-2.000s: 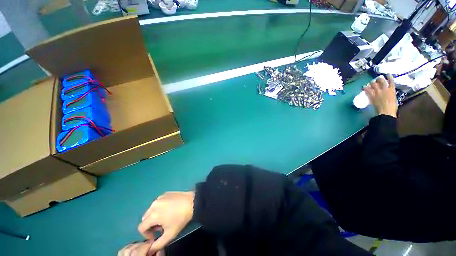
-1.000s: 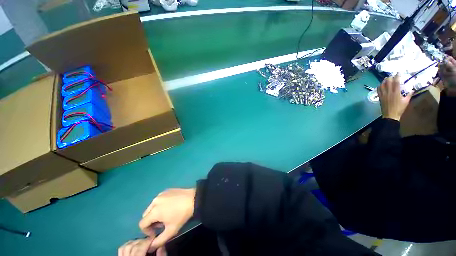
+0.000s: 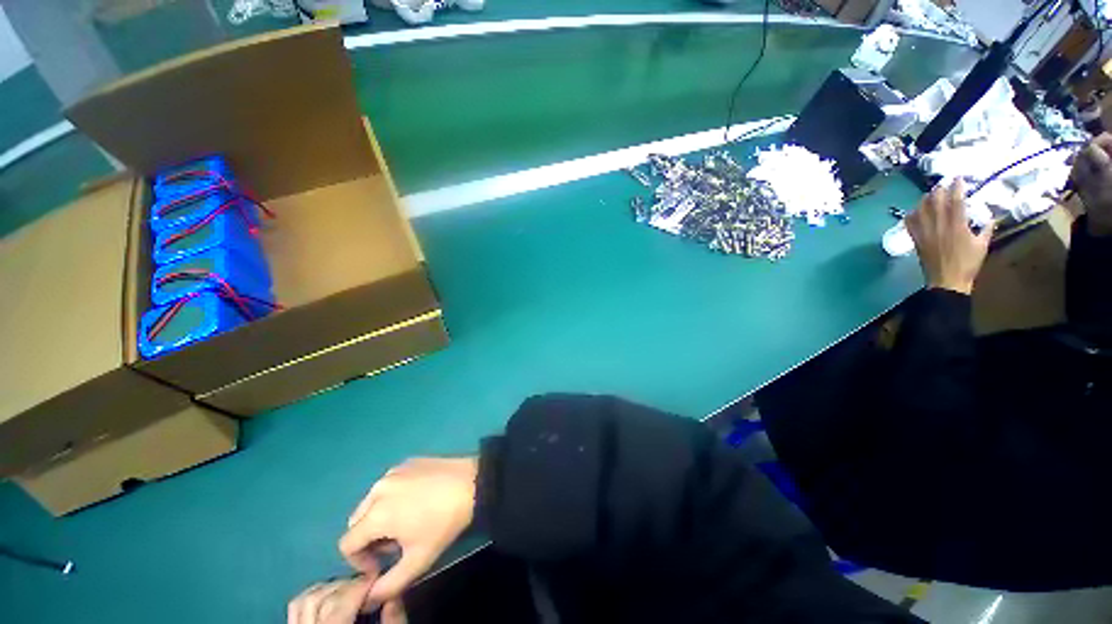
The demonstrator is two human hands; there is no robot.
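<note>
My right hand (image 3: 412, 524) reaches in from the lower right in a black sleeve, at the near edge of the green bench. Its thumb and fingertips are pinched together against my left hand (image 3: 332, 602), which is cut off by the bottom edge of the picture. A small dark part shows between the fingertips; it is mostly hidden and I cannot tell what it is. A thin black cable (image 3: 37, 561) with a small white connector end lies on the bench at the far left.
An open brown carton (image 3: 320, 354) holds blue battery packs (image 3: 210, 262) with red and black leads. A closed carton (image 3: 61, 305) stands left of it. Metal small parts (image 3: 719, 207) and white small parts (image 3: 799, 180) lie heaped. At right, another person's hands hold a white unit (image 3: 899, 238) and cable.
My hands have stayed almost in the same place, pinched together. The neighbour's hand has shifted slightly right with the white unit, and their other hand has come into view at the right edge.
</note>
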